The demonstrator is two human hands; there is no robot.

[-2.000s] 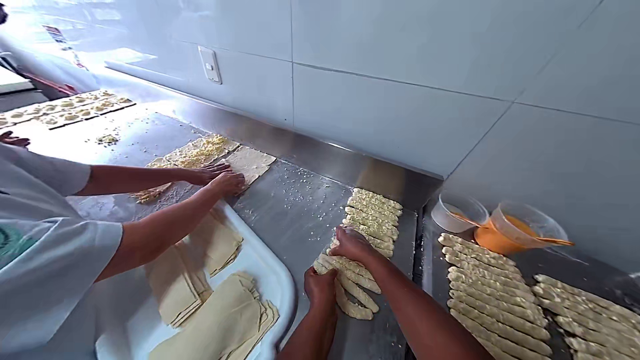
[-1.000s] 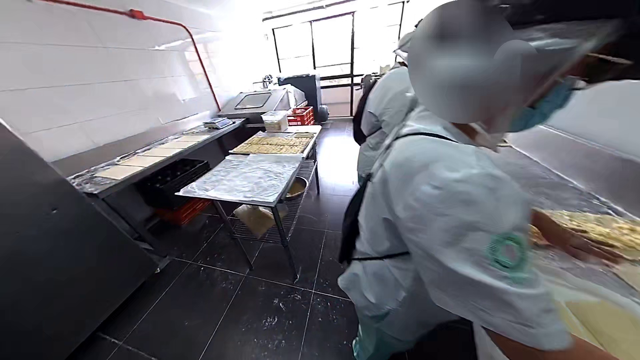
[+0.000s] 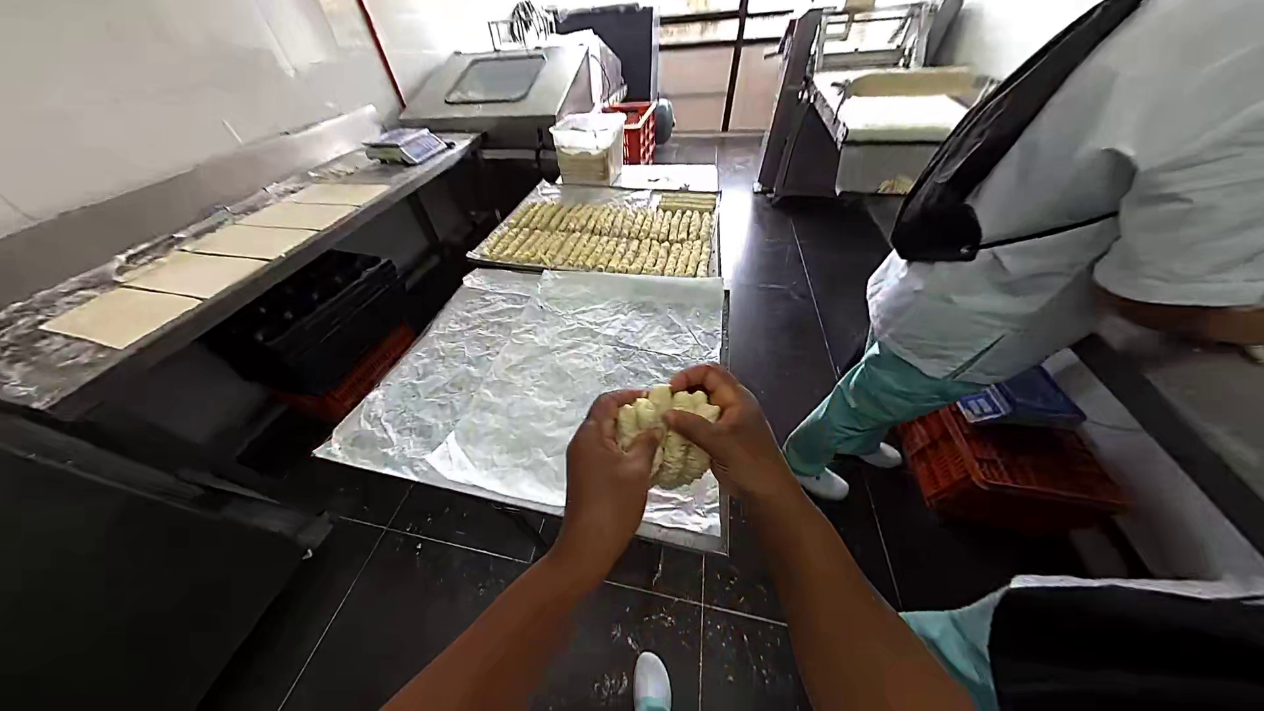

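A bunch of raw dough sticks [image 3: 671, 454] is gathered between my two hands, in the middle of the head view. My left hand [image 3: 612, 459] grips its left side and my right hand [image 3: 728, 427] its right side, both thumbs on the near side. Beneath and beyond them lies a table covered with crumpled, whitish plastic or paper sheeting [image 3: 533, 355]. On the far part of this table, a tray of dough sticks [image 3: 602, 242] holds them in rows.
Flat dough sheets [image 3: 197, 274] and a scale [image 3: 405, 146] are on the left counter. Behind the tray stands a plastic tub [image 3: 590, 148]. A person [image 3: 1066, 197] stands at right near a red crate [image 3: 1007, 464]; another person's dark garment [image 3: 1126, 647] shows lower right.
The view has turned from the metal worktop to the sheet-covered table. Two seconds ago my hands were at the row of dough sticks on the worktop; now they hold a bunch in the air.
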